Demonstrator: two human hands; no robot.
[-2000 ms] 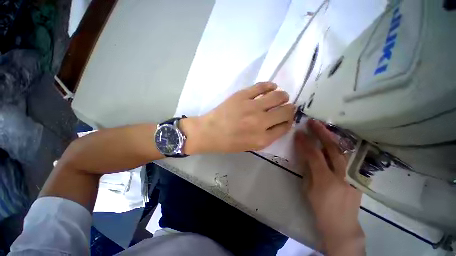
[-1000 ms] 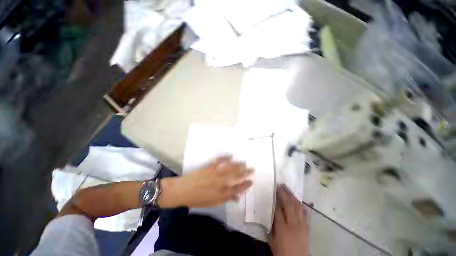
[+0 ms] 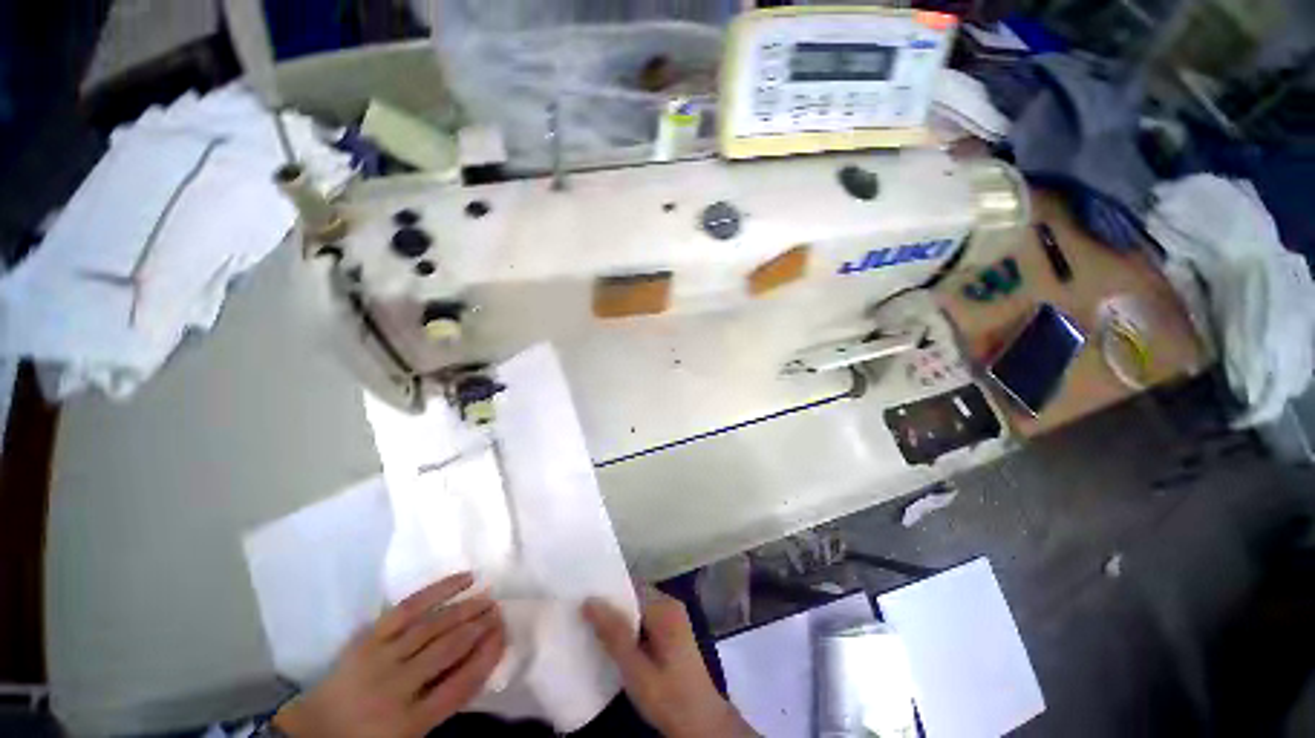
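Note:
A white cut panel (image 3: 560,490) lies on the machine bed, its far end beside the presser foot and needle area (image 3: 477,399). A narrower folded white piece (image 3: 447,505) with a short dark line lies over it. My left hand (image 3: 426,656) rests with spread fingers on the near end of the narrower piece. My right hand (image 3: 656,656) has its thumb and fingers at the panel's near right edge, pinching it. The cream JUKI sewing machine (image 3: 548,260) stands just beyond the cloth.
A pile of white pieces with dark lines (image 3: 159,231) lies at the far left. A control panel (image 3: 837,79) stands on the machine. A phone (image 3: 1035,356) lies on a brown board at right. White pieces (image 3: 963,649) lie below the table edge. Plastic bags are behind.
The view has swung right and up, showing the whole machine. The left hand has moved off the needle area to the cloth's near end; the right hand now holds the panel's edge.

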